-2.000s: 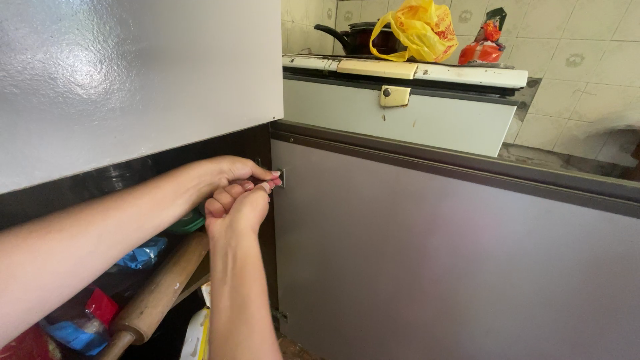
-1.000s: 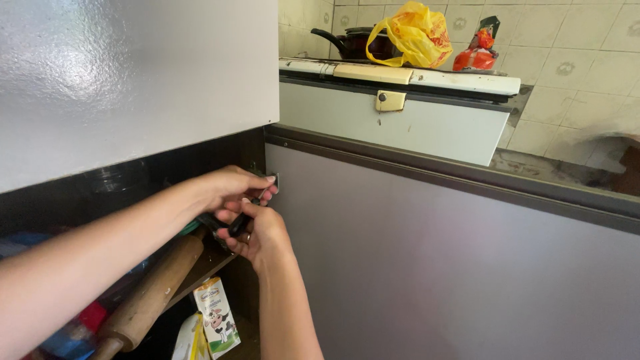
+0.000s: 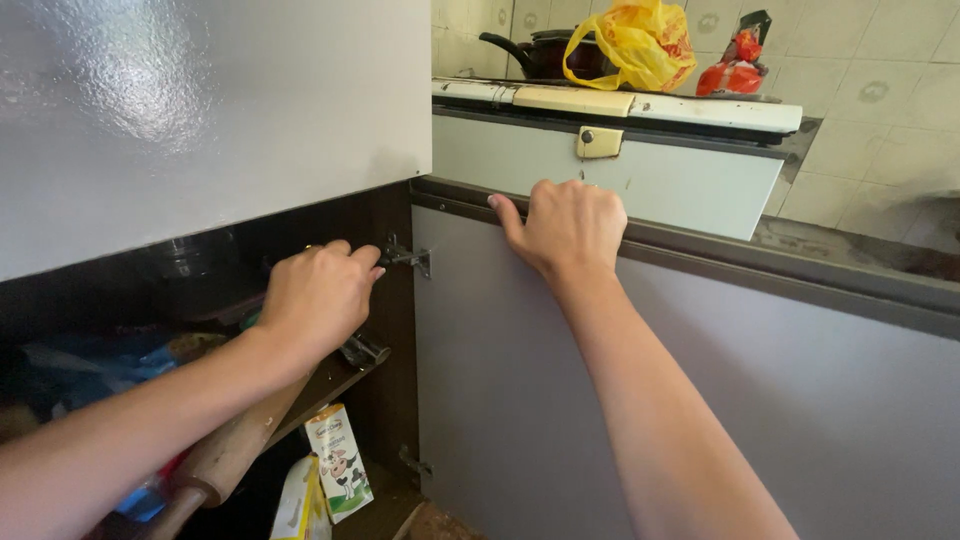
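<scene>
My left hand [image 3: 322, 296] is closed near the metal cabinet hinge [image 3: 409, 257] at the upper inner corner of the cabinet; its fingertips are partly hidden, so what it holds cannot be told. My right hand [image 3: 574, 225] grips the dark top edge of the open grey cabinet door [image 3: 525, 360], thumb toward me and fingers over the far side. A second hinge [image 3: 415, 461] joins the door lower down. Below my left hand, a dark, shiny object [image 3: 364, 351] lies at the end of the shelf.
A wooden rolling pin [image 3: 229, 454] lies on the shelf beside plastic packages [image 3: 127, 367]. Lower down stands a milk carton [image 3: 341, 463]. Behind the door, a stove [image 3: 682, 176] bears a dark pan [image 3: 544, 56] and a yellow plastic bag [image 3: 637, 45]. A light panel [image 3: 217, 112] overhangs the cabinet.
Both hands were together at the upper hinge. My right hand has moved right and up onto the door's top edge, while my left hand stays near the hinge. More of the hinge shows.
</scene>
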